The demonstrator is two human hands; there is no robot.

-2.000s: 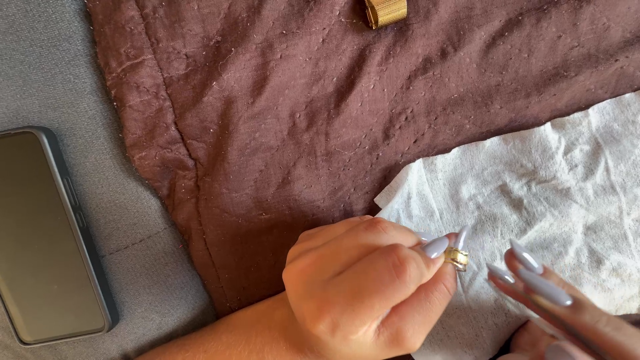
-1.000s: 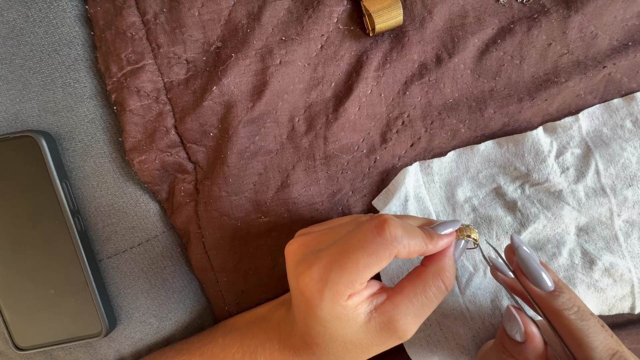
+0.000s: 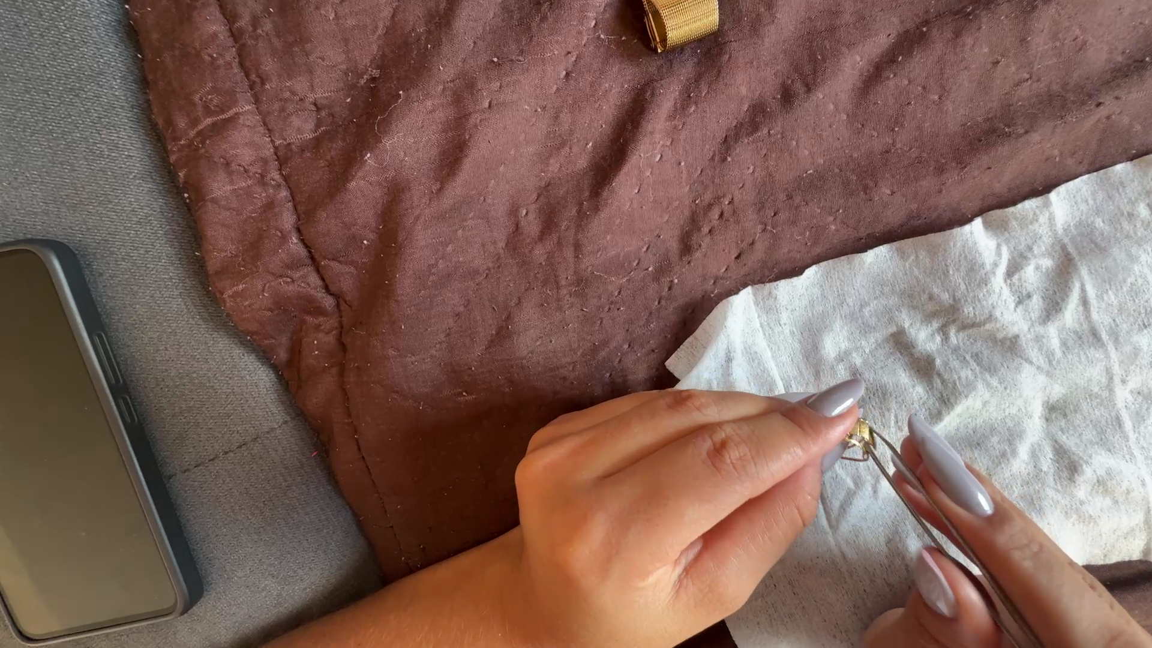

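My left hand pinches a small gold-coloured metal piece between thumb and fingertips, over the white cloth. Thin wire shows at the piece's lower edge, and most of the rest is hidden by the fingers. From the lower right, my right hand holds metal tweezers, whose tips meet the piece at its right side. Whether the tips grip it cannot be told.
A brown stitched fabric lies under the white cloth. Near its top edge sits a folded gold-coloured mesh band. At the left, a dark-cased phone rests on grey upholstery-like fabric.
Two seconds ago my right hand was apart from the piece with its fingers spread. The tweezers became visible one second ago, and their tips are now at the piece in my left hand.
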